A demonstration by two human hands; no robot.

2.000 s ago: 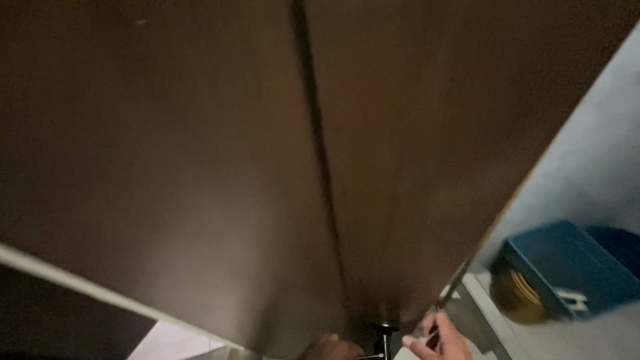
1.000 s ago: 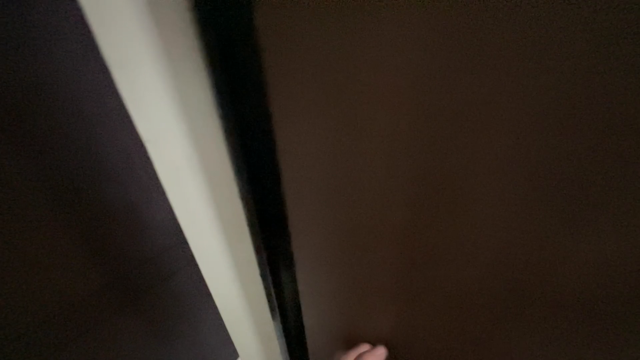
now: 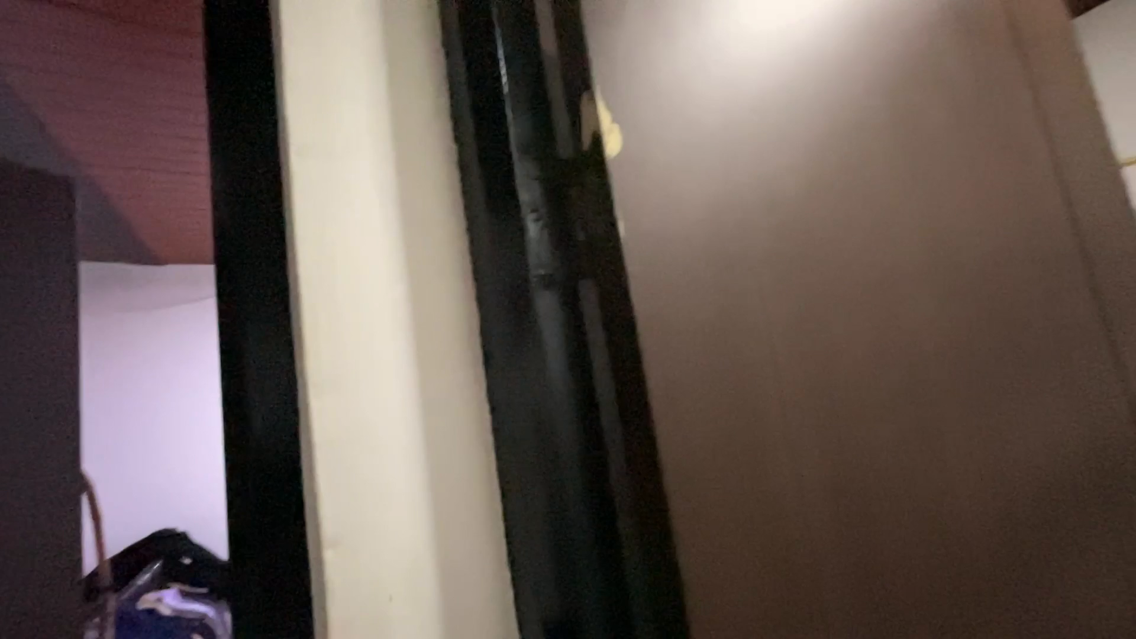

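Neither my left hand nor my right hand shows in the head view now, so what they hold or touch is hidden. A brown door panel (image 3: 852, 355) fills the right half of the view. Along its left side runs a black painted frame (image 3: 568, 373), with a hinge-like part (image 3: 537, 222) on it and a chipped pale patch (image 3: 607, 129) at the panel's edge. Left of the frame stands a cream wall edge (image 3: 382, 337).
Beyond the wall edge is another black upright (image 3: 257, 337). Past it are a white wall (image 3: 151, 382), a reddish-brown ceiling (image 3: 133, 115) and a dark heap with blue and shiny material (image 3: 173, 603) at the lower left.
The view has swung strongly. Both hands at the bottom two seconds ago, and the fingertips seen one second ago, are out of view. The blue container is no longer in sight.
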